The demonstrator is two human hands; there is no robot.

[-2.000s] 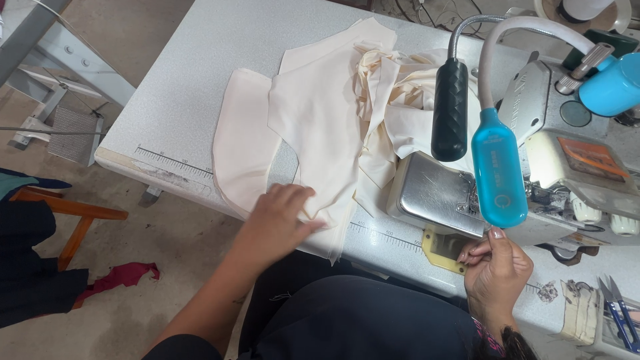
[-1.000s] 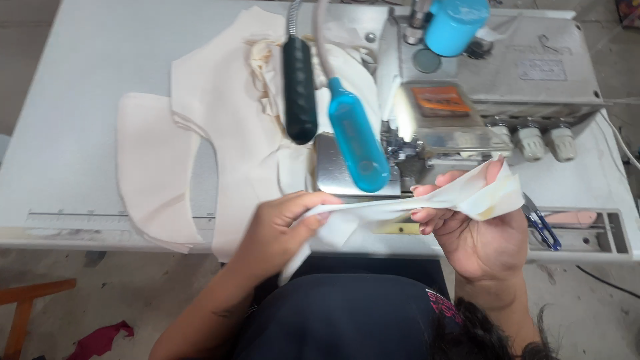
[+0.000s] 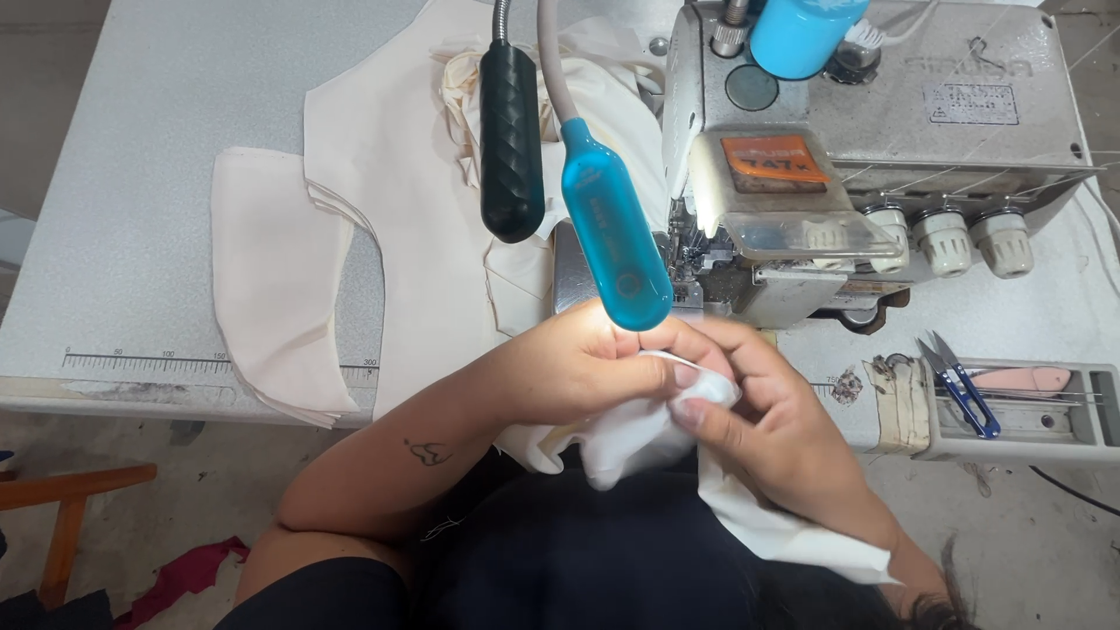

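Note:
A white fabric piece [image 3: 630,437] is pinched and bunched between my two hands, just in front of the overlock sewing machine [image 3: 875,96]. My left hand [image 3: 595,363] grips it with thumb and fingers, partly behind the blue lamp head [image 3: 617,227]. On the other side my right hand [image 3: 770,411] holds the same piece, and a long end hangs down over that wrist. Cream cut fabric panels [image 3: 394,219] lie stacked on the table left of my hands, beside a smaller curved stack [image 3: 276,280]. Crumpled cream fabric [image 3: 604,105] lies behind the lamps.
A black lamp head [image 3: 512,144] on a flexible neck hangs over the panels. Blue thread snips [image 3: 962,389] lie on a tray [image 3: 1024,449] at the table's right front edge. A printed ruler [image 3: 144,360] runs along the front edge. A red cloth scrap [image 3: 188,573] is on the floor.
Two seconds ago my left hand was on the panels; it has since moved to the white piece. A second ago the piece was stretched between both hands; now it is bunched. The view has shifted.

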